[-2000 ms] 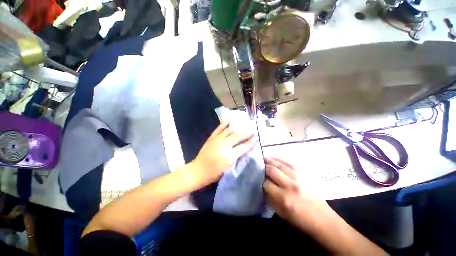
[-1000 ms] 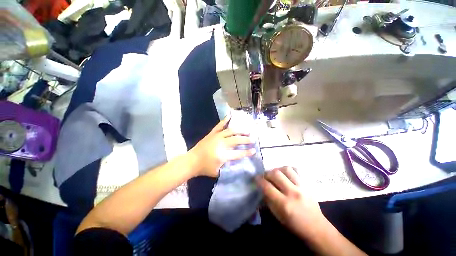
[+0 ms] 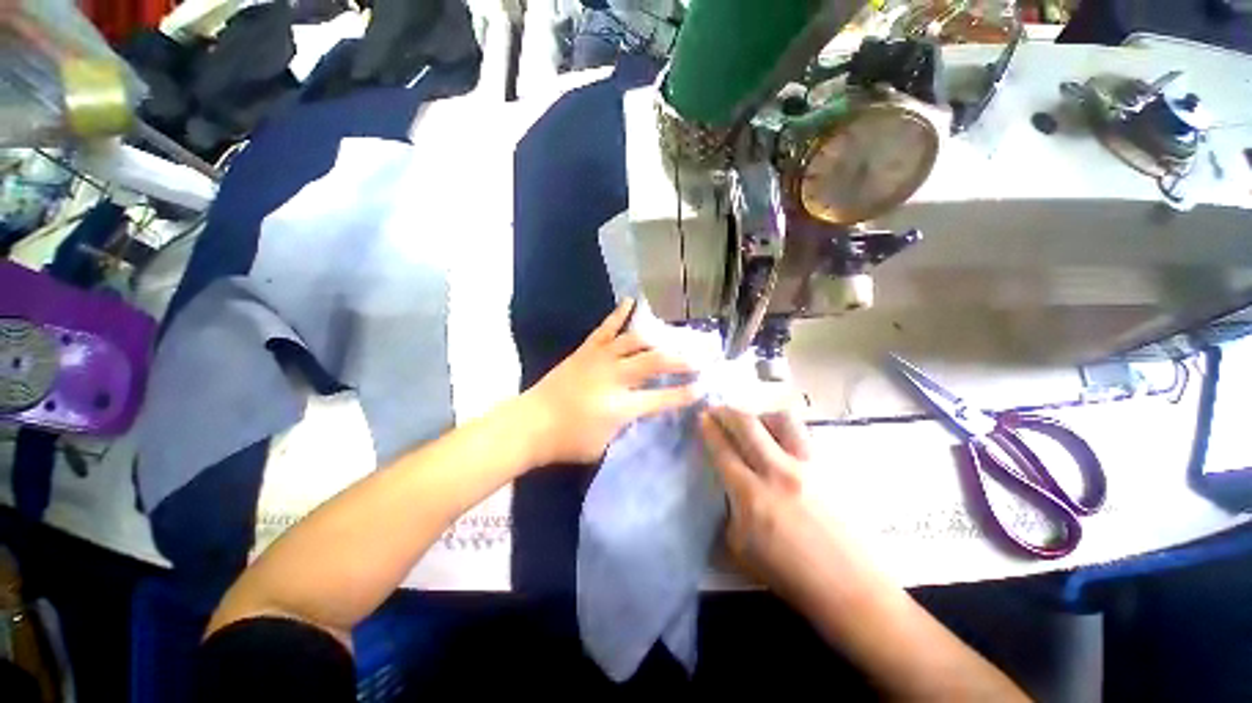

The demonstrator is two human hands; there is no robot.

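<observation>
A light grey-blue piece (image 3: 639, 536) lies under both hands and hangs over the table's front edge in two points. A navy panel (image 3: 560, 234) lies beside and partly under it. My left hand (image 3: 597, 398) rests on the piece, fingers spread, left of the presser foot (image 3: 742, 337). My right hand (image 3: 758, 474) pinches the piece's right edge just in front of the foot; its fingertips are partly lost in glare. The off-white sewing machine (image 3: 1044, 261) stands over the work, its needle hard to make out.
Scissors with dark red handles (image 3: 1016, 460) lie right of the needle. More light pieces (image 3: 350, 275) on navy cloth (image 3: 206, 515) lie at left. A purple casing (image 3: 83, 350) stands far left. A green cylinder (image 3: 742, 62) is above the machine head. A blue basket (image 3: 426, 652) is below the edge.
My right hand has moved up closer to the presser foot. The light piece hangs further over the front edge, its end now split in two points. The view has shifted slightly.
</observation>
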